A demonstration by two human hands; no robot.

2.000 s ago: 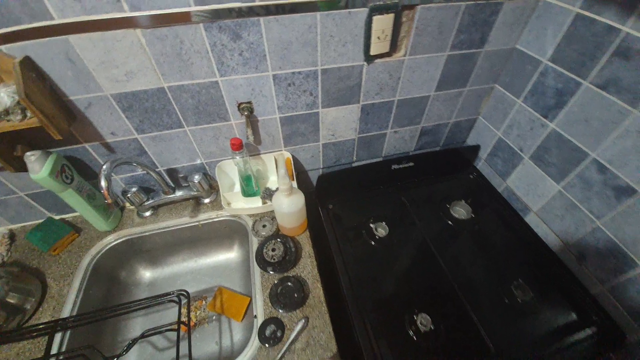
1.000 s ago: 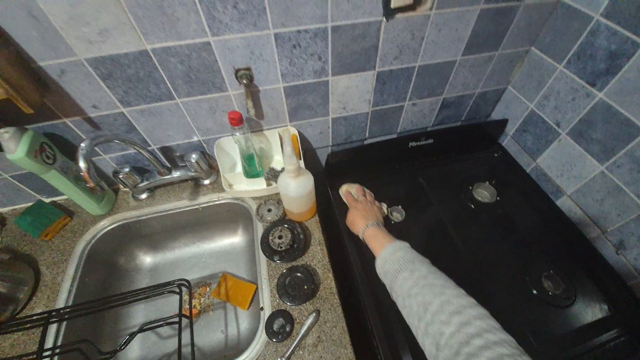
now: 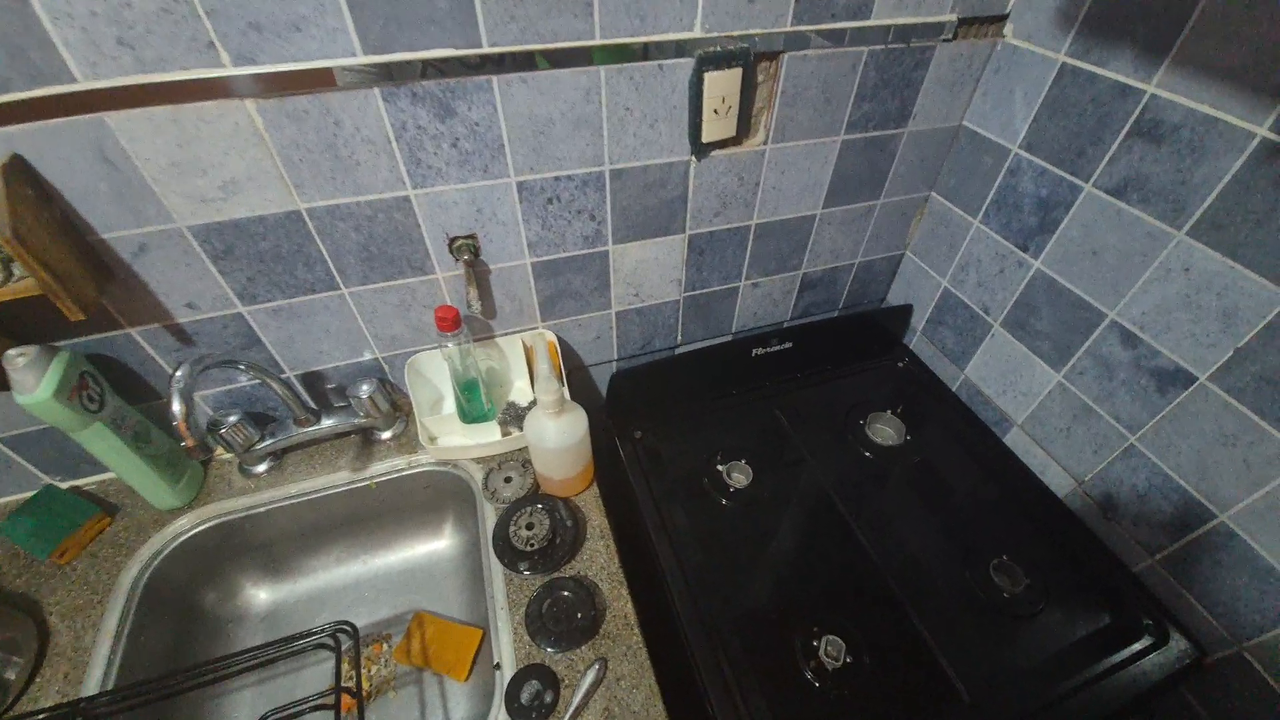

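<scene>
Neither of my hands shows in the head view. A black gas stovetop point(image 3: 760, 560), without grates or burner caps on it, fills the right side, its burner bases bare. On the granite counter between stove and sink lie a burner head point(image 3: 509, 480), a black burner cap with a burner head on top point(image 3: 538, 535), another black cap point(image 3: 564, 613), a smaller cap point(image 3: 532, 692) and a metal handle point(image 3: 587, 688). An orange sponge point(image 3: 441, 646) rests in the steel sink point(image 3: 290, 590) beside food scraps point(image 3: 372, 668).
A white tray point(image 3: 430, 400) holds a red-capped bottle point(image 3: 463, 370); a squeeze bottle point(image 3: 559, 440) stands before it. Around the faucet point(image 3: 300, 430) are a green cleaner bottle point(image 3: 115, 430) and a green-and-orange sponge point(image 3: 56, 523). A black wire rack point(image 3: 220, 665) crosses the sink's front.
The hand in a grey sleeve that was on the stovetop's left rear area with a pale cloth or sponge one second ago is out of view, along with what it held. The view has shifted.
</scene>
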